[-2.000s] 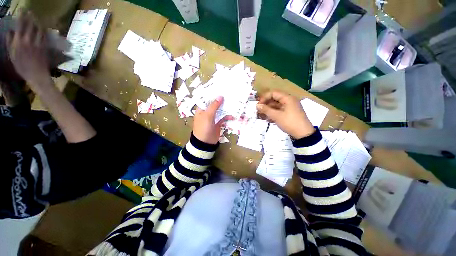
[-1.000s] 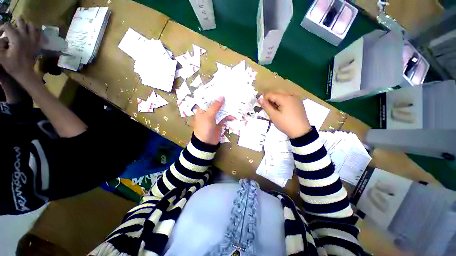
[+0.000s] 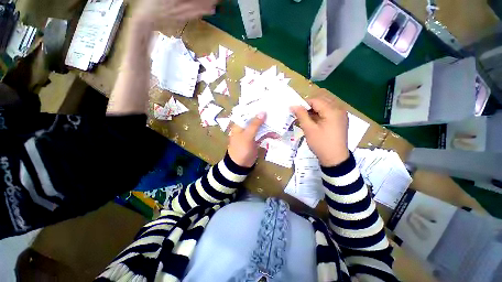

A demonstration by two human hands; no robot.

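White printed leaflets (image 3: 269, 104) are fanned out in front of me. My left hand (image 3: 245, 142) holds them from the near left side, thumb on top. My right hand (image 3: 326, 125) pinches the right edge of a white sheet of this fan between thumb and fingers. Small white folded cards with red print (image 3: 210, 110) lie loose to the left of the fan. More leaflets (image 3: 307, 175) lie in overlapping piles below and beside my right wrist. The fan hides how many sheets each hand holds.
Brown cardboard (image 3: 264, 180) lies under the papers. Open boxes (image 3: 424, 93) stand on the green belt (image 3: 286, 33). A grey rail (image 3: 457, 162) is at right. Another person's arm (image 3: 132, 71) reaches across at upper left. A leaflet bundle (image 3: 94, 33) lies at far left.
Both hands have come closer together, with the right hand now on a sheet of the fan. The neighbour's arm has swung right over the bench. The boxes on the belt have shifted right and down.
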